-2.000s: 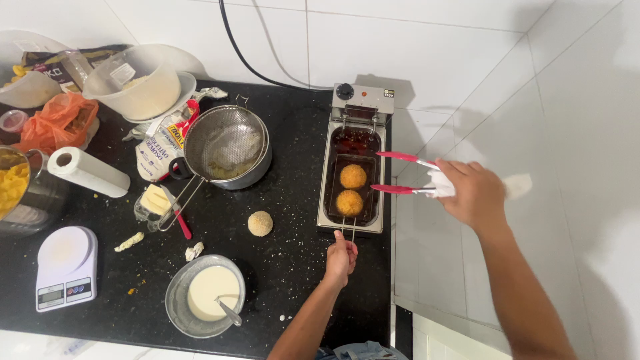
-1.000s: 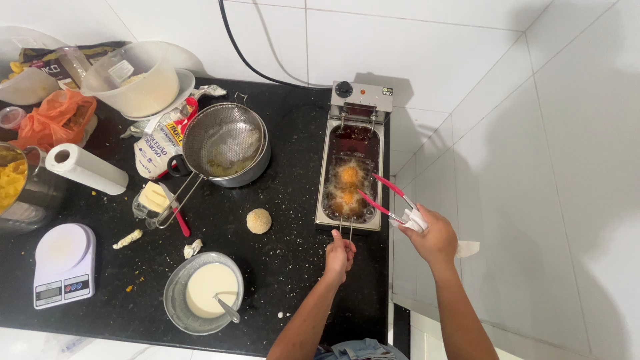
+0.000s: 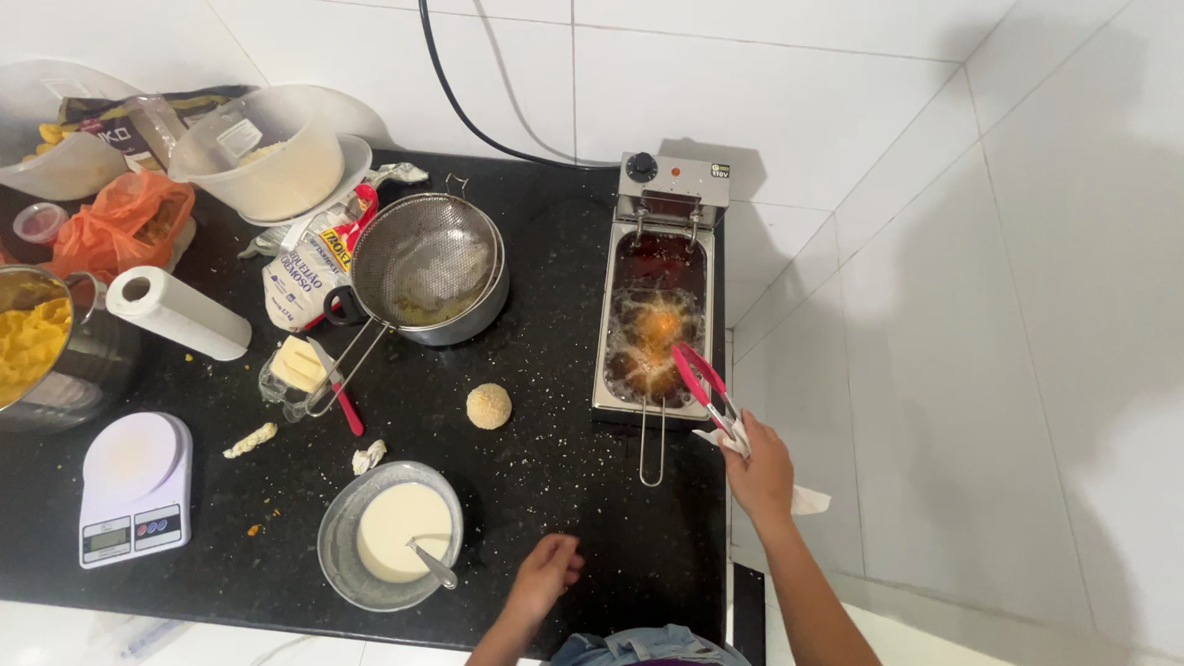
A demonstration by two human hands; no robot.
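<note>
My right hand grips red-tipped tongs with a white paper towel around the handle. The tongs' tips are over the right edge of the electric fryer, beside two breaded balls, one at the back and one in front, bubbling in dark oil. The wire basket's handle sticks out over the front rim. My left hand, fingers curled and holding nothing that I can see, hovers near the counter's front edge, right of a bowl of pale batter with a spoon. An uncooked breaded ball rests on the black counter.
A pot with a mesh strainer stands left of the fryer. Farther left are butter, a red-handled knife, a paper roll, a kitchen scale, a pot of yellow food and plastic tubs. A tiled wall borders the right side.
My left hand has let go of the basket handle and moved down toward the counter's front edge. The basket with the balls has gone down into the oil, which now bubbles. The tongs' arms are closer together.
</note>
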